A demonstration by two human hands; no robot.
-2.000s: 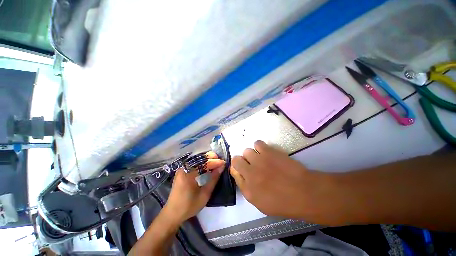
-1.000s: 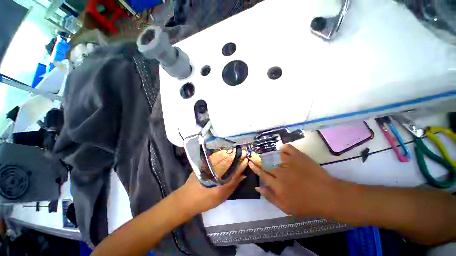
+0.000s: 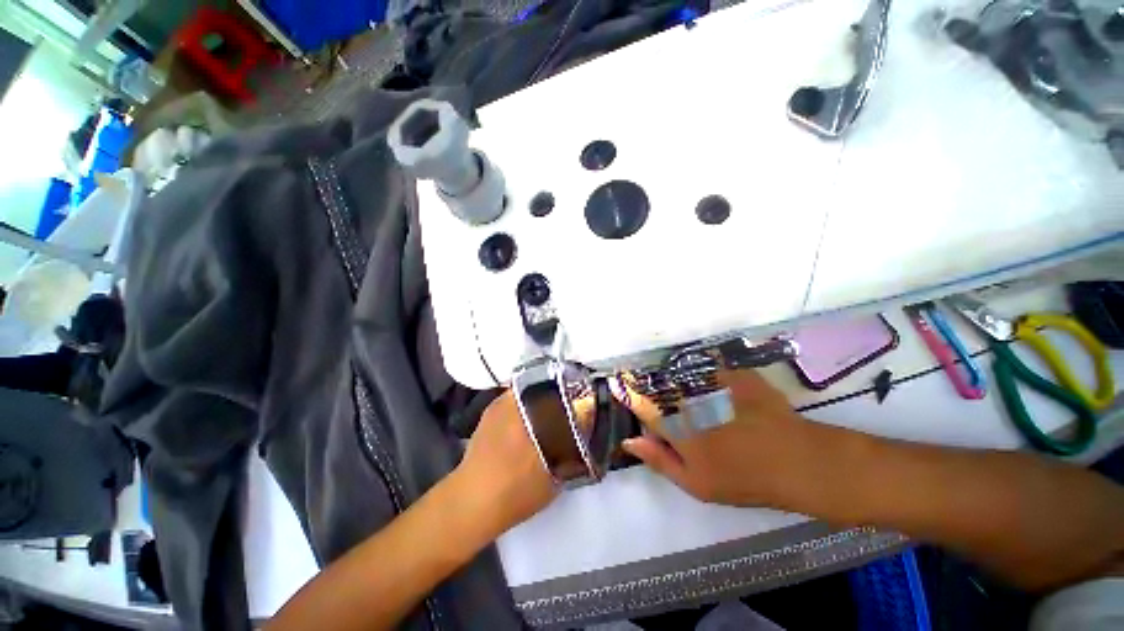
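Observation:
The charcoal-grey garment (image 3: 265, 265) hangs in folds left of the white sewing machine head (image 3: 764, 160). A dark fabric edge (image 3: 613, 431) lies under the head's left end, between my hands. My left hand (image 3: 508, 454) is on this fabric from the left, its fingers partly hidden behind the metal thread guard (image 3: 557, 425). My right hand (image 3: 748, 446) holds the fabric from the right, thumb and fingers close to the presser foot area, its fingertips partly covered by metal parts. The needle point is hidden.
The pink phone (image 3: 844, 349), pink and blue snips (image 3: 952, 351) and shears with green and yellow handles (image 3: 1048, 385) lie right of my right hand. The grey pressure knob (image 3: 450, 160) stands on the head. A ruler-like strip (image 3: 715, 569) runs along the front edge. A red stool (image 3: 224, 52) stands behind.
The view has swung from the head's side to its top and left end, showing more of the garment. Less of the dark piece shows between my hands, which remain close together at the fabric.

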